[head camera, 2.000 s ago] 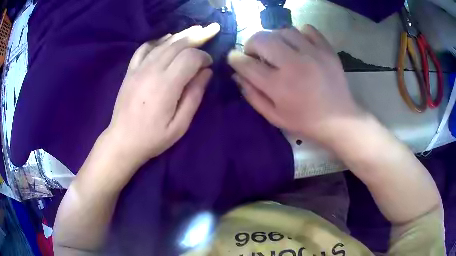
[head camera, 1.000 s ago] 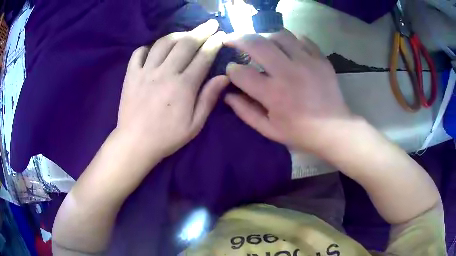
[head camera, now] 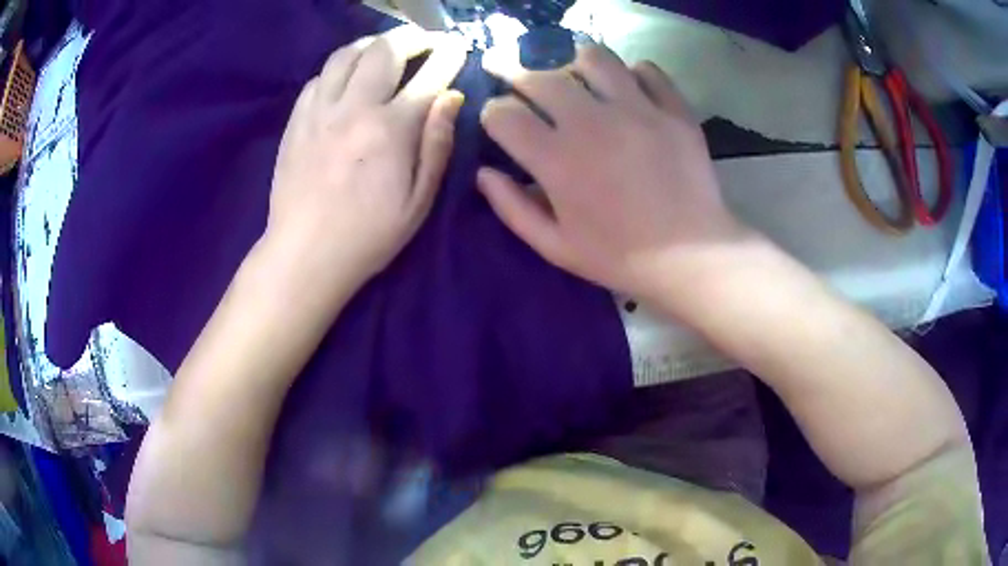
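Observation:
A deep purple cloth panel (head camera: 177, 188) covers the left and middle of the machine bed and hangs over the near edge. My left hand (head camera: 348, 155) lies flat on it, fingertips reaching the lit needle area. My right hand (head camera: 608, 166) rests at the cloth's right side, fingers a little spread, fingertips close to the needle area. A narrow strip of cloth shows between my two hands. The presser foot area (head camera: 478, 33) is at the top of the view, blurred by glare. I cannot tell whether any fingers pinch the cloth.
Scissors with orange-yellow and red handles (head camera: 901, 144) lie at the right. A dark jagged scrap (head camera: 752, 139) lies right of my right hand. A measuring strip (head camera: 674, 367) runs along the near edge. An orange basket (head camera: 16, 105) is at far left. More purple cloth lies at top right.
My left hand has moved up towards the needle area, and a gap has opened between its thumb and my right hand. The view has shifted slightly, with the scissors appearing further left.

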